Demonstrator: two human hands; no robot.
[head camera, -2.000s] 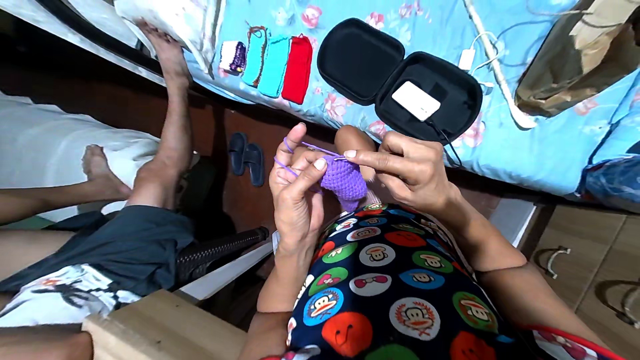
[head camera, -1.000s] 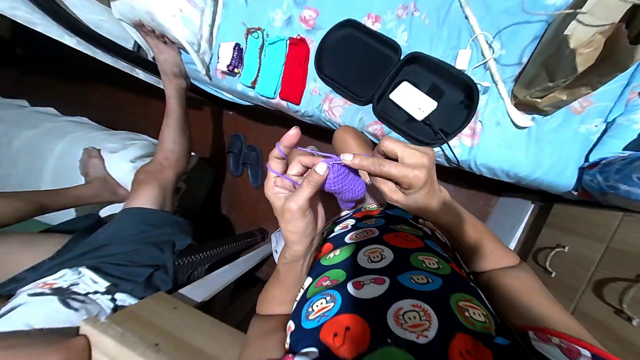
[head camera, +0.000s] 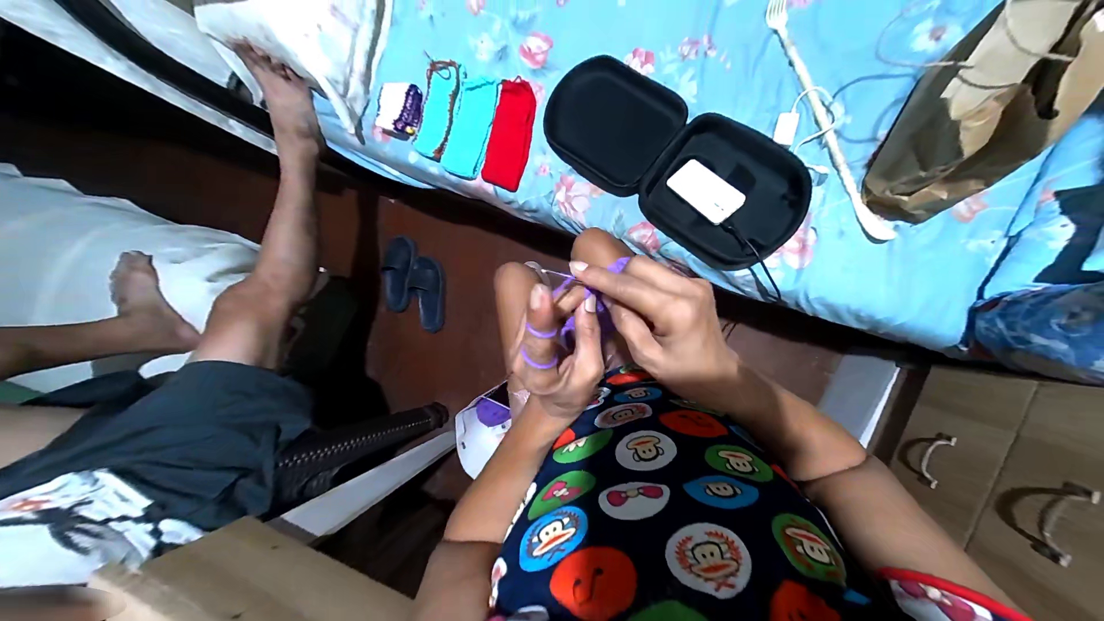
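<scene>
My left hand (head camera: 559, 354) pinches a purple crocheted piece (head camera: 601, 321) between thumb and fingers, with purple yarn (head camera: 541, 332) looped round its raised index finger. On the other side, my right hand (head camera: 668, 315) holds a thin crochet hook (head camera: 556, 272), its tip pointing left over the raised finger. The fingers of both hands almost meet above my lap and hide much of the crocheted piece. Part of the purple work also shows behind the right fingers.
On the flowered bed lie folded knitted pieces (head camera: 509, 134), an open black case (head camera: 724, 190) with a white device (head camera: 705, 191), a back scratcher (head camera: 828, 129) and a paper bag (head camera: 975, 112). Slippers (head camera: 414, 280) are on the floor. Another person's leg (head camera: 289, 216) is at left. A wooden cabinet (head camera: 975, 440) stands right.
The crocheted piece has turned and is now mostly covered by my fingers. The hook now points up to the left, past my left fingers. A white container with something purple shows beside my left forearm.
</scene>
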